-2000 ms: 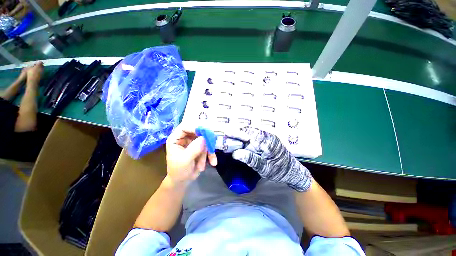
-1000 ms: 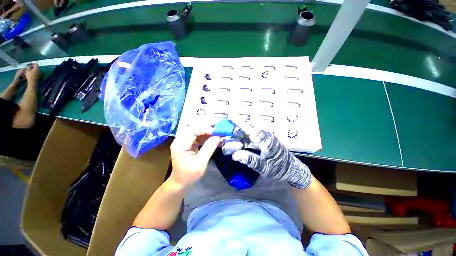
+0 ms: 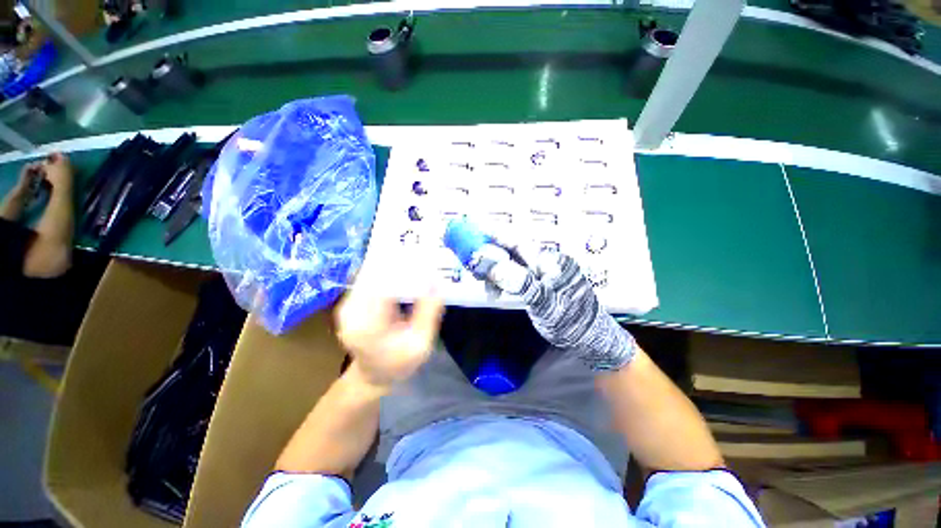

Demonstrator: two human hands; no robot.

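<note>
My right hand [image 3: 557,299], in a grey-black mottled knit glove with bare fingertips, holds a small blue part [image 3: 466,239] over the lower left of the white foam tray [image 3: 642,232]. My left hand [image 3: 387,332] is bare and blurred, just off the tray's near left corner and apart from the blue part. A small dark spot shows at its fingers; I cannot tell if it is a held part. The tray has rows of thin curved outlines and, in its left column, small dark parts [image 3: 417,189].
A blue plastic bag [image 3: 294,211] lies left of the tray. Black parts [image 3: 129,191] lie further left, near another person's hands [image 3: 46,186]. A cardboard carton [image 3: 88,382] with black contents stands below. Grey housings [image 3: 390,57] are on the green line behind a white post [image 3: 689,77].
My left hand has let go of the blue part and moved down and left. My right hand has turned the blue part and moved it slightly up. The grey housings have shifted right.
</note>
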